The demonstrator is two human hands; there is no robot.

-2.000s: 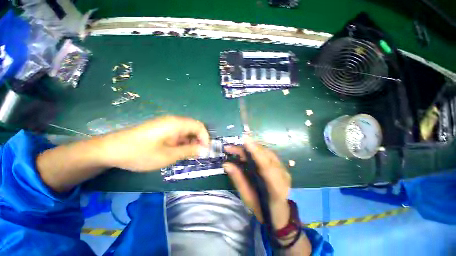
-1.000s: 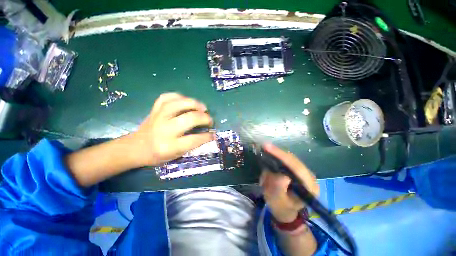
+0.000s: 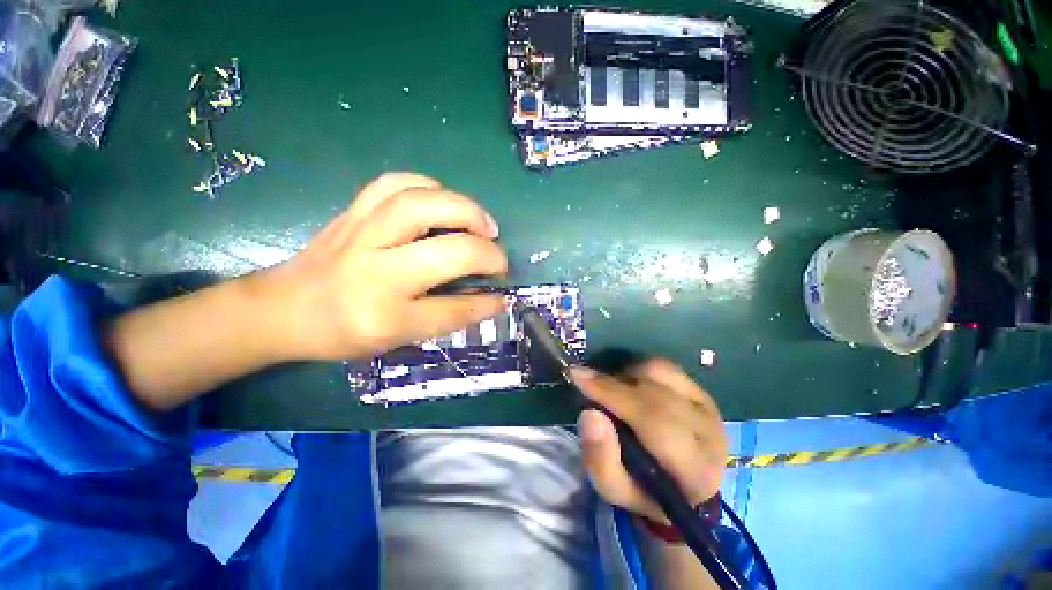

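The phone board assembly (image 3: 461, 375) lies flat on the dark green mat near the front edge. My left hand (image 3: 404, 271) rests over its upper left part, fingers bent to the right, with fingertips at the board's top edge. Whether the fingertips pinch a small part is hidden. My right hand (image 3: 658, 438) grips the black soldering iron (image 3: 629, 444) like a pen. Its tip is at the board's right end, close to my left fingertips; I cannot tell if it touches.
Stacked phone boards (image 3: 658, 75) lie beyond. A loose pile of small components (image 3: 219, 127) and a clear parts bag (image 3: 87, 81) are at left. At right are a round pale tub (image 3: 883, 288) and the fume fan (image 3: 900, 87). Small pale squares (image 3: 765, 246) are scattered. A blue sleeve (image 3: 1004, 438) shows at far right.
The view has shifted, so the bench things sit higher. The soldering iron has moved from right of the board onto its right end. My left hand stays over the board, fingertips now nearer the iron tip.
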